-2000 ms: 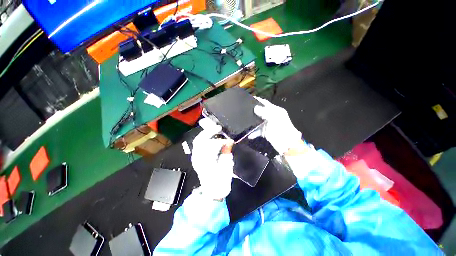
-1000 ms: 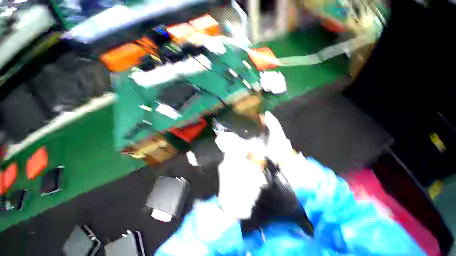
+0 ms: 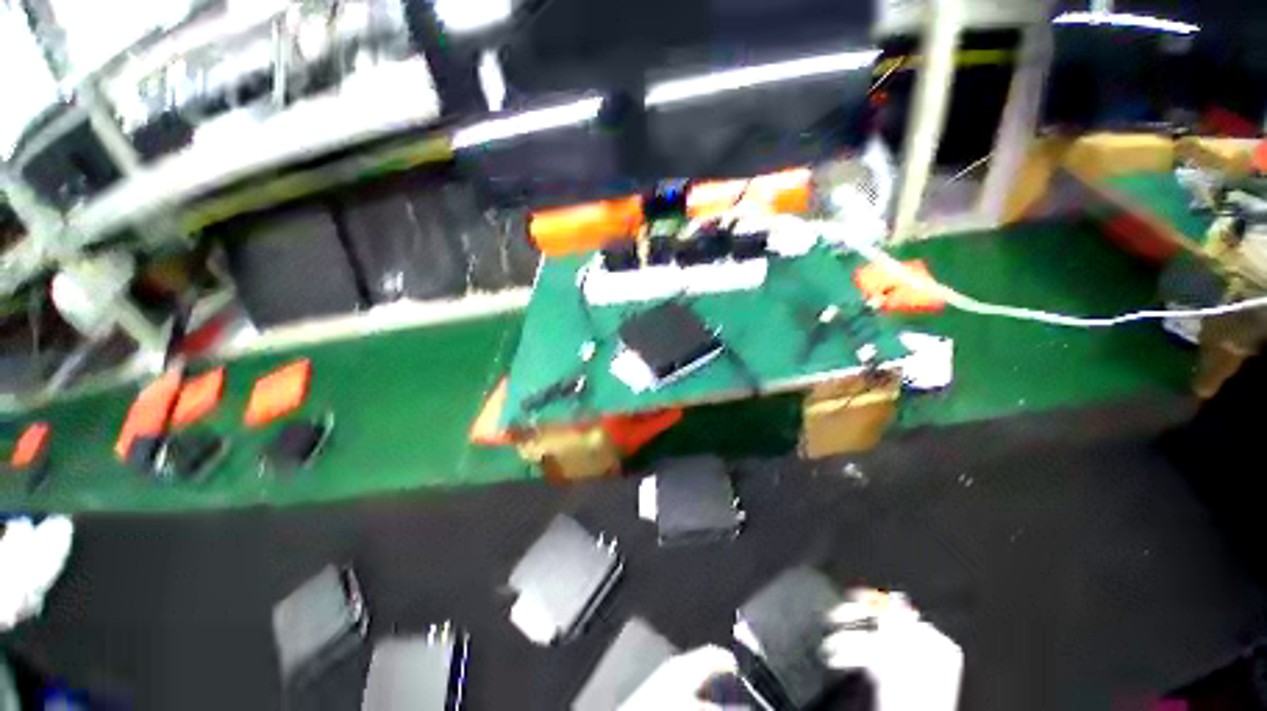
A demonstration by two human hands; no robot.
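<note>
A black set-top box (image 3: 792, 622) lies on or just above the black belt at lower centre. My right hand (image 3: 900, 653), in a white glove, has its fingers on the box's right side, seemingly gripping it. My left hand (image 3: 688, 683), also white-gloved, is cut off by the bottom edge. It overlaps a second box (image 3: 625, 670); blur hides its grip. More grey boxes with silvery port edges lie on the belt, one (image 3: 563, 576) left of centre and one (image 3: 695, 497) near the raised bench.
The raised green bench (image 3: 792, 340) stands behind the belt and holds a box (image 3: 667, 340), a white power strip (image 3: 674, 282) and cables. Orange pads (image 3: 278, 392) lie on the green worktop at left. A white cable (image 3: 1056, 314) curves right. A white-gloved hand, apparently another person's (image 3: 31, 567), is at far left.
The view has swung left and levelled. My hands, earlier together around a box by the bench, are now apart and low in the picture. More boxes show on the belt around them.
</note>
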